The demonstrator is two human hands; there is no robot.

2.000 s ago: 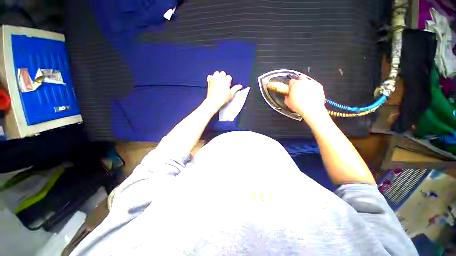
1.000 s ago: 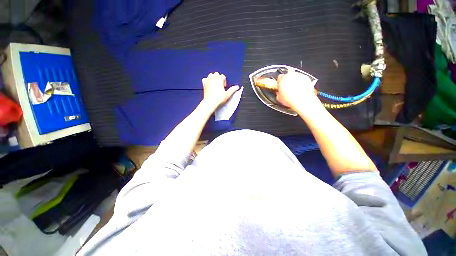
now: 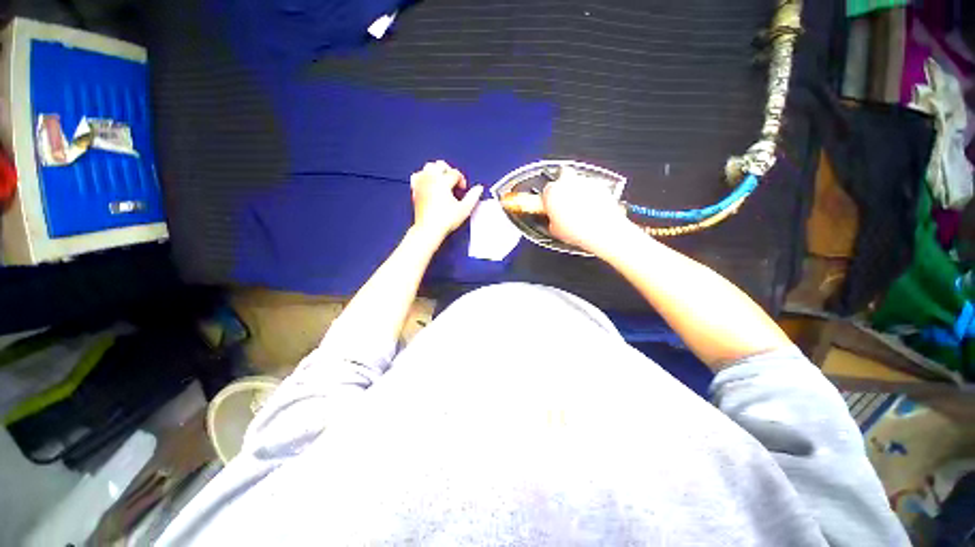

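Note:
Navy fabric panels point(image 3: 353, 230) lie flat on the black ribbed ironing pad point(image 3: 674, 118). A white piece point(image 3: 493, 233) lies at their right edge, partly under the steam iron point(image 3: 583, 184). My right hand point(image 3: 579, 211) grips the iron's orange-brown handle; the iron's tip points left. My left hand point(image 3: 439, 199) rests on the navy fabric just left of the white piece, its thumb near the piece's upper corner. Whether its fingers pinch anything is hidden.
A blue and yellowish hose point(image 3: 700, 217) runs from the iron to a wrapped pale hose point(image 3: 777, 96) at the right. More navy cloth point(image 3: 289, 37) with a white tag point(image 3: 381, 25) lies at the far side. A blue-fronted box point(image 3: 91, 139) stands left, a round pale bucket point(image 3: 227, 419) below.
The iron in my right hand has moved left, onto the right part of the white piece. My left hand has shifted slightly left off the white piece. The camera view has shifted a little.

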